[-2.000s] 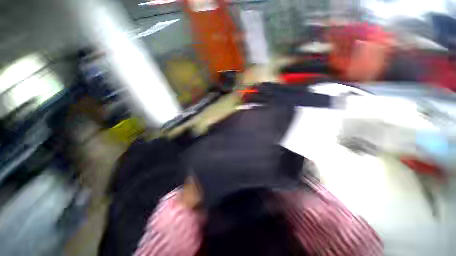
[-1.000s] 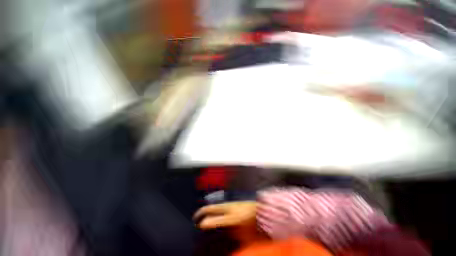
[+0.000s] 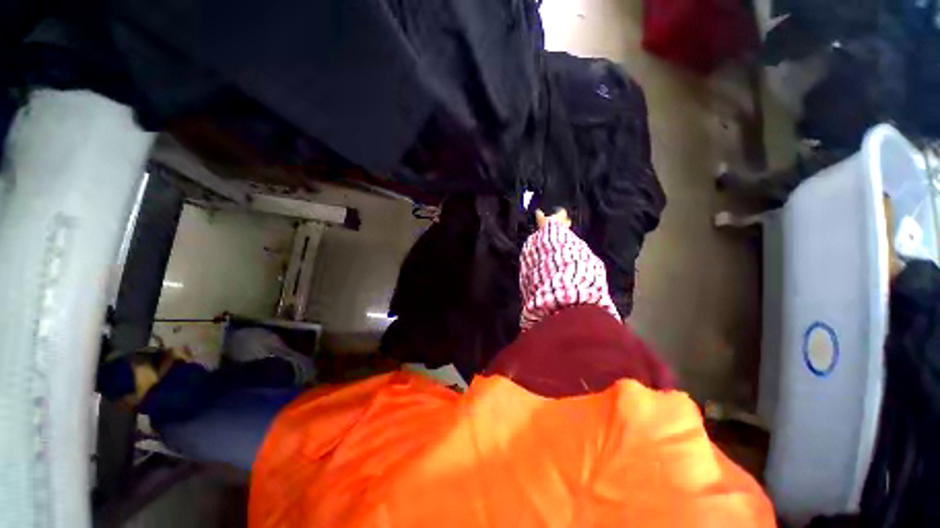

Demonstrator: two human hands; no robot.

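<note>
Black garments (image 3: 603, 155) hang or lie in a large mass from the upper left to the centre, one with a small pale logo. A small white patch, maybe a label (image 3: 528, 198), shows on the black cloth. My right hand (image 3: 554, 219) reaches forward to this cloth, in a pink-and-white checked cuff and maroon sleeve. Only a few fingertips show past the cuff; whether they grip the cloth cannot be told. My left hand is not in view.
A white table edge (image 3: 62, 309) with faint markings runs down the far left. Metal frame parts (image 3: 301, 258) and blue cloth lie beyond it. A white tub (image 3: 825, 413) stands at right, dark cloth beside it. A blurred red item is at the top right.
The view has swung right and down, so the white table is now at the far left. My right hand has moved from bare above my lap to the black garments. The tub has come into view.
</note>
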